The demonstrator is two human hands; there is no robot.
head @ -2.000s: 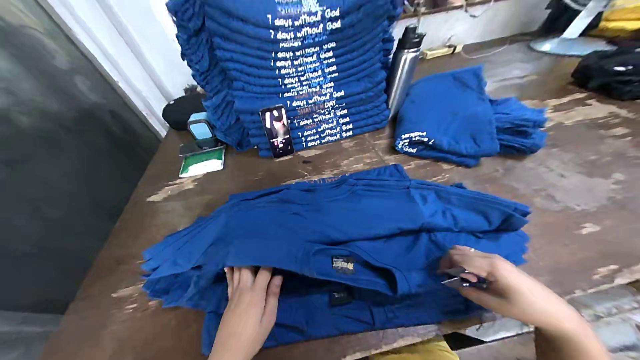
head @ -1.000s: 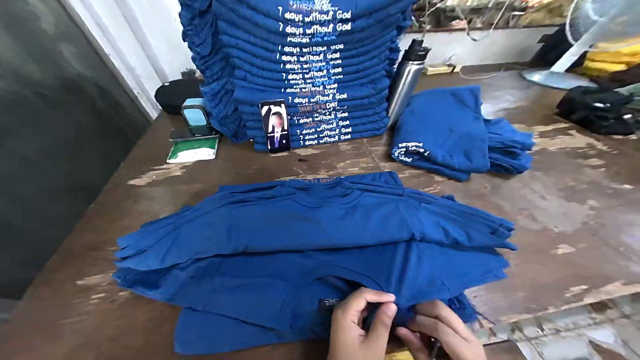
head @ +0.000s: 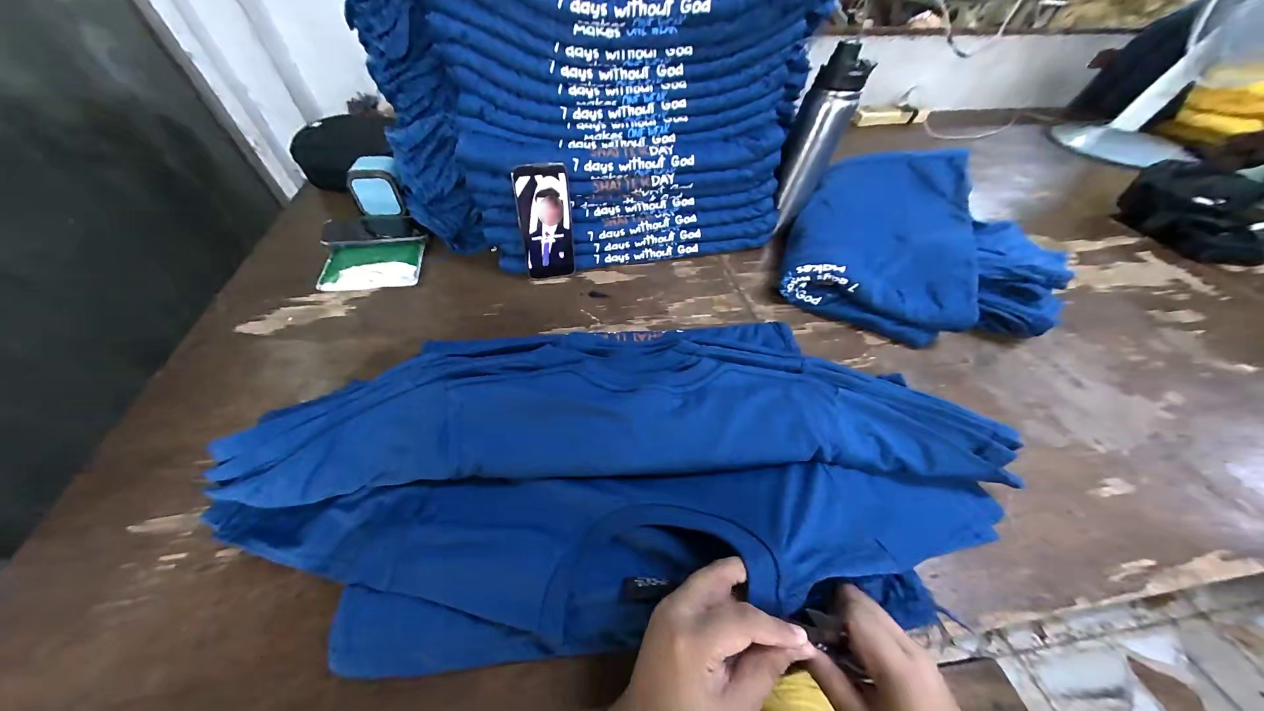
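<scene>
Several blue T-shirts (head: 632,425) lie in a layered pile before me, the nearest with its round collar and dark neck label (head: 647,589) facing me. At the right side of that collar, my left hand (head: 716,642) pinches the blue fabric between thumb and finger. My right hand (head: 874,652) is close beside it, closed around a small dark metal tool (head: 825,632), perhaps thread snips, mostly hidden by the fingers. The tool's tip is next to my left fingertips.
Behind stand a tall stack of folded printed blue shirts (head: 632,128), a phone (head: 543,219), a steel bottle (head: 818,133) and a folded blue shirt pile (head: 879,247). A green-and-white packet (head: 370,267) lies back left, black cloth (head: 1195,212) far right. The table edge (head: 1116,592) is near right.
My left hand has moved right, from the left of the collar to its right side. My right hand has come nearer the table's front edge, beside the left. The nearest shirt's collar now lies nearer me.
</scene>
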